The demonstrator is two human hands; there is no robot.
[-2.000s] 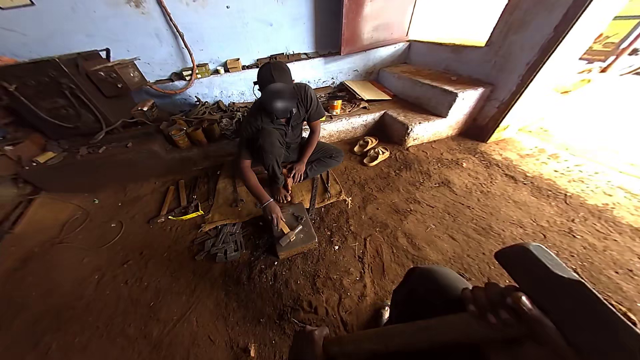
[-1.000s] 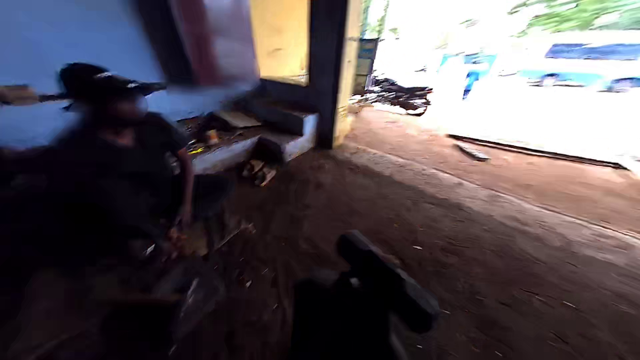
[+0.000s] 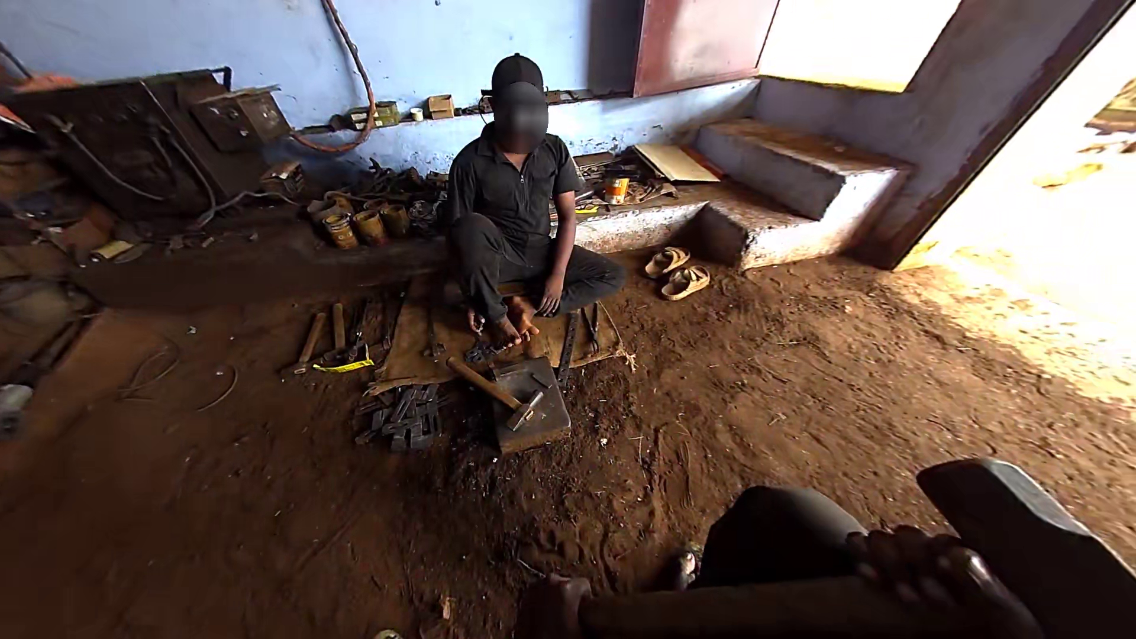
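Across the bottom right lies a sledgehammer with a thick wooden handle [image 3: 745, 607] and a dark steel head [image 3: 1021, 524]. My left hand [image 3: 557, 603] is closed round the handle's far end. Close beside the head, my right hand [image 3: 941, 572] grips the same handle, its fingers over the top. Ahead on the dirt floor is a steel anvil block [image 3: 532, 430]. A wooden-handled hammer [image 3: 484, 383] rests on it, its head on the block, together with a small dark metal piece [image 3: 542, 376]. Dark metal pieces [image 3: 404, 419] are heaped left of the block.
Behind the block a person [image 3: 515, 195] sits on burlap sacking [image 3: 417, 337]. Hammers [image 3: 311, 342] and tongs [image 3: 359, 328] lie to the left. Sandals [image 3: 685, 282] lie near the concrete steps [image 3: 799, 191]. Rusty cans [image 3: 355, 226] and a metal machine [image 3: 133, 146] stand along the wall.
The view swung to the doorway and back. Two seconds ago the seated person bent forward with a hand on the hammer at the block; now they sit upright and that hammer lies released.
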